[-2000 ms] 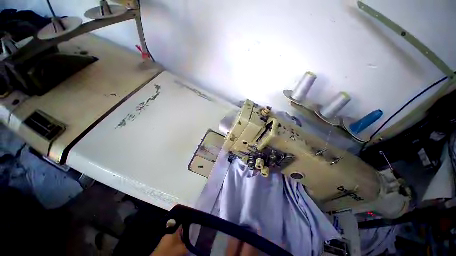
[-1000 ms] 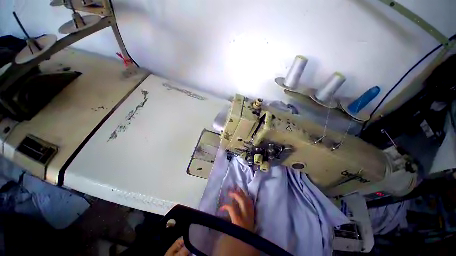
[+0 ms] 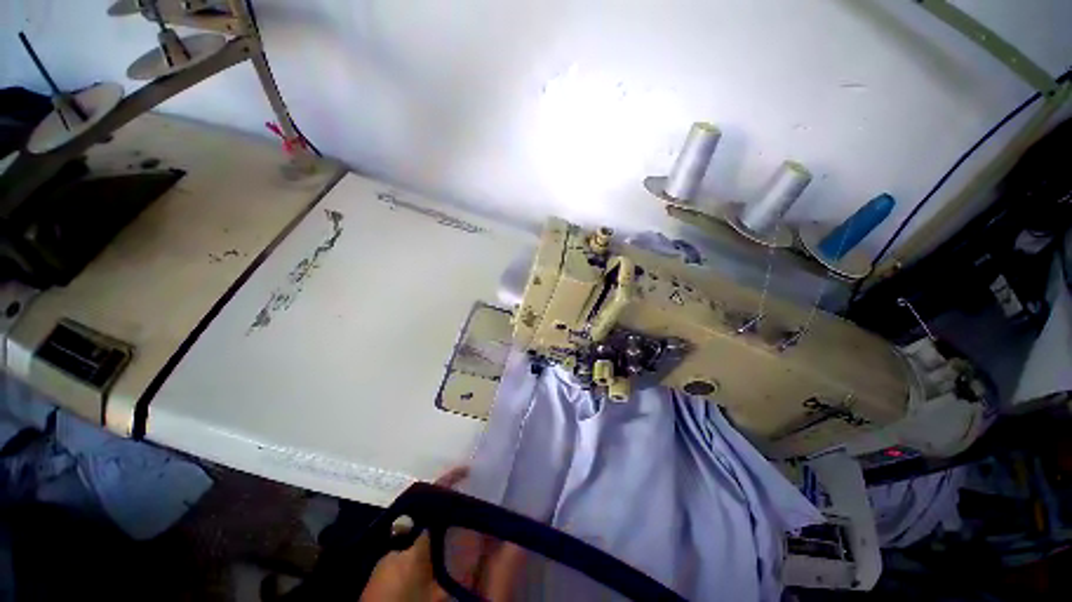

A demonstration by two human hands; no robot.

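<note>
A pale lavender-grey garment piece (image 3: pixel 611 470) runs from the needle area (image 3: pixel 564 359) of the cream sewing machine (image 3: pixel 752 365) and hangs in folds over the table's front edge. My left hand (image 3: pixel 406 572) is low in the view at the cloth's left edge, its fingers closed on that edge, partly covered by the black eyeglass frame. My right hand (image 3: pixel 500 569) is close beside it over the cloth, seen dimly through the lens and cut off by the bottom edge; its fingers are not clear.
The white table (image 3: pixel 341 318) has chipped paint and a slide plate (image 3: pixel 476 359) left of the needle. White thread cones (image 3: pixel 692 162) and a blue cone (image 3: pixel 858 226) stand behind the machine. A beige table (image 3: pixel 176 271) with a second machine (image 3: pixel 88 223) is at the left.
My right hand has moved down and left from the middle of the cloth to beside my left hand. My left hand has come further up into view at the cloth's edge. The view has shifted slightly.
</note>
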